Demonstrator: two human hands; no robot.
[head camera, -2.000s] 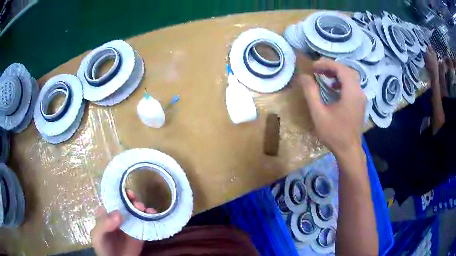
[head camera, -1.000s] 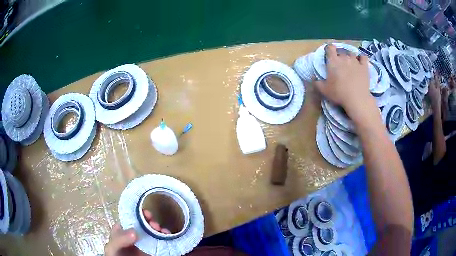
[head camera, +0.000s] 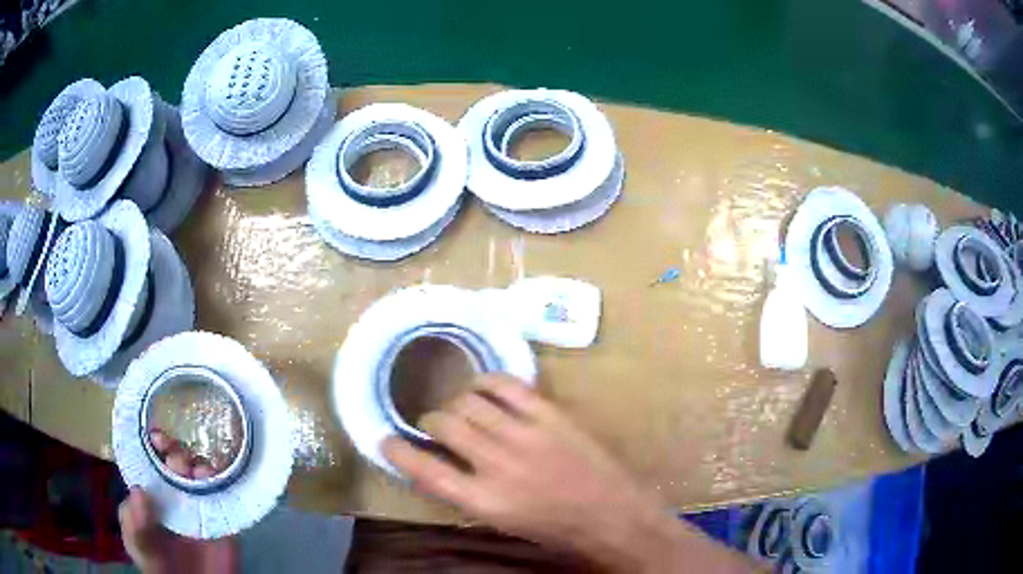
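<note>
My left hand (head camera: 174, 536) holds a grey-white brim ring (head camera: 264, 432) at the lower left, thumb on its front, fingertips showing through the open centre. My right hand (head camera: 505, 454) grips a second brim ring (head camera: 361, 357) by its near side, beside the first. Whether this ring touches the worktop cannot be told. A white glue bottle (head camera: 570, 312) lies at that ring's right edge, its tip hidden. Another white glue bottle (head camera: 783, 325) lies farther right, beside a brim ring (head camera: 809, 249).
Assembled hats (head camera: 249, 95) stand at left. Open brim rings (head camera: 328, 202) sit behind my hands. A blue tip (head camera: 670, 275) and brown block (head camera: 812, 409) lie on the tan worktop (head camera: 673, 415). Stacked brim rings (head camera: 937, 357) are at right; a blue crate (head camera: 897, 521) is below.
My right hand has come from the stack at right to the centre with a brim ring. The view has swung left, showing more hats. My left hand still holds its ring.
</note>
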